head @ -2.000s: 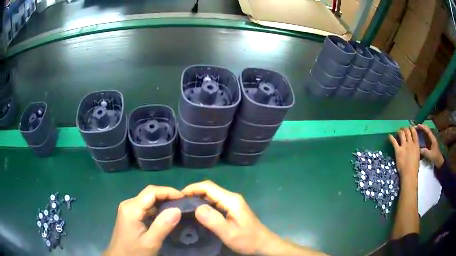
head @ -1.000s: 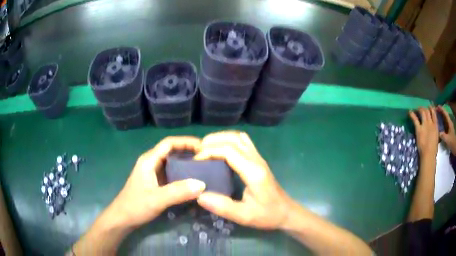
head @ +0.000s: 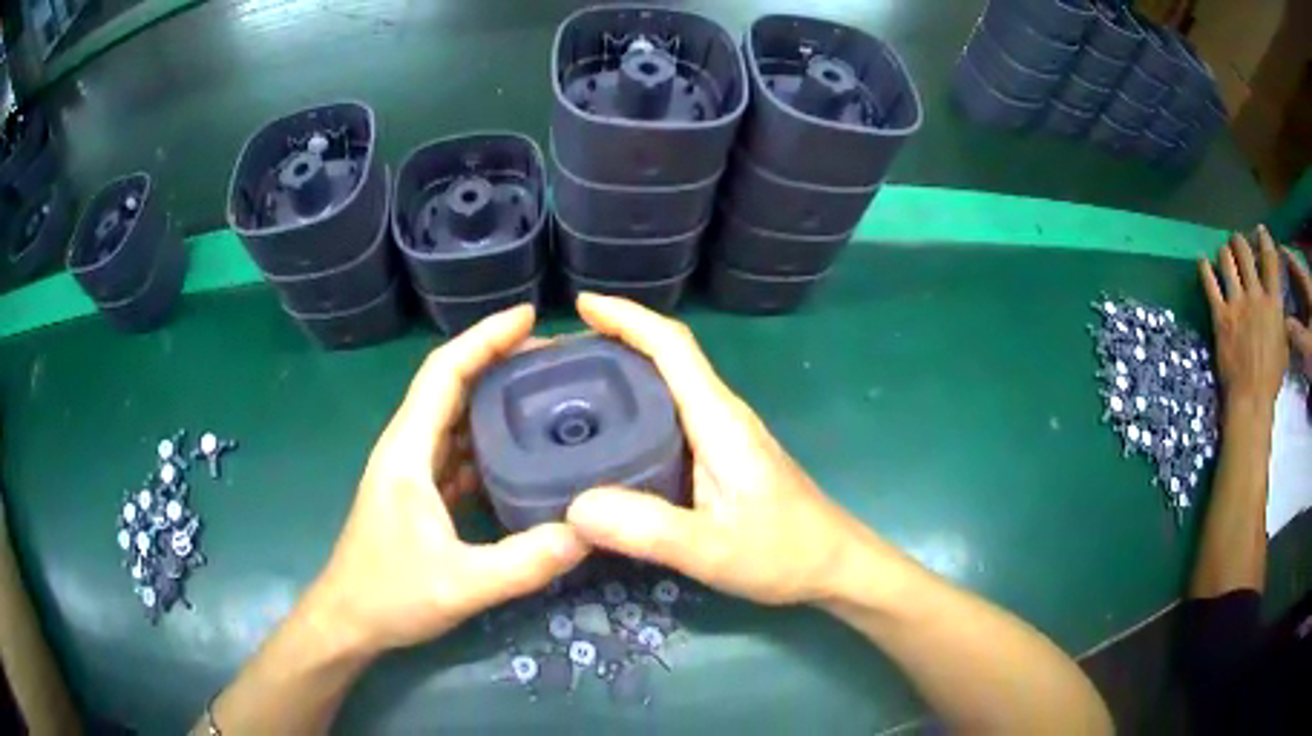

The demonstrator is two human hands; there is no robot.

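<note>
A dark grey housing (head: 576,417) is held between both hands, its underside with the recessed centre facing up. My left hand (head: 432,489) grips its left side, thumb at the near edge. My right hand (head: 720,489) grips its right side, thumb at the near edge beside the left thumb. The open side of the housing is hidden. Below the hands lies a loose pile of small fittings (head: 583,651) with white discs, partly covered by the hands. A second pile of small fittings (head: 161,529) lies to the left on the green bench (head: 950,475).
Four stacks of housings (head: 648,173) stand in front of the hands, along the bright green strip (head: 993,219). A shorter stack (head: 127,252) is at the left. More stacks (head: 1086,72) stand back right. Another person's hand (head: 1249,309) is at the right, beside a large fittings pile (head: 1155,388).
The housing has turned in my hands, so its recessed underside now faces up instead of a plain side. The stacks sit higher in the view as the camera has tilted down.
</note>
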